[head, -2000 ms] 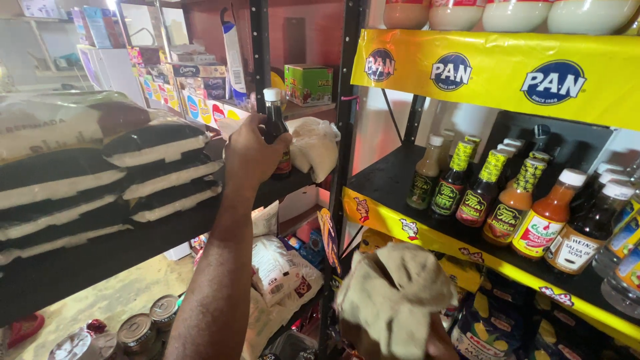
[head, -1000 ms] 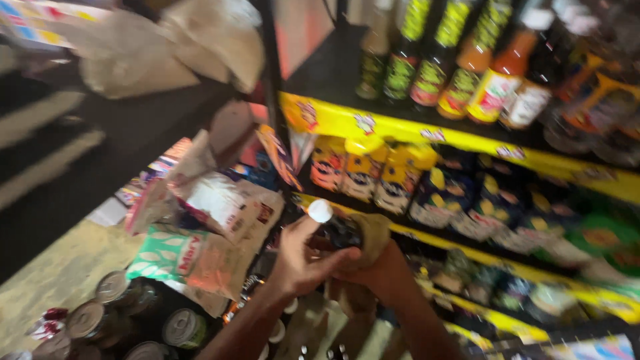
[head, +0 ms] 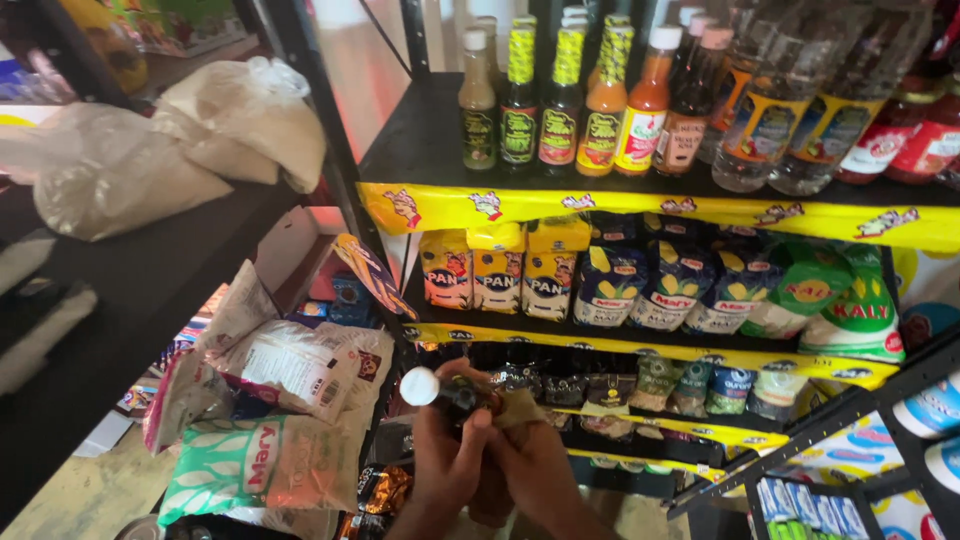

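Low in the middle of the head view, my left hand (head: 448, 457) grips a dark sauce bottle (head: 459, 397) with a white cap. The bottle is tilted, its cap towards the camera and to the left. My right hand (head: 525, 457) holds a beige-brown cloth (head: 521, 411) against the bottle's side, close to my left hand. The fingers of both hands overlap around the bottle, and its lower part is hidden by them and the cloth. Beyond the hands, a row of sauce bottles (head: 559, 135) stands upright on the black upper shelf (head: 420, 150).
Plastic bags of pale powder (head: 120, 172) lie on the black shelf at left. Below are a Mary bag (head: 259, 465) and other packages. P.A.N. flour packs (head: 499, 281) and Kaly bags (head: 859, 311) fill the shelf under the sauces. A black metal post (head: 330, 112) stands between the shelving units.
My left hand has brought the dark bottle from the left shelf down to my right hand and the cloth. The view has swung down and to the right.
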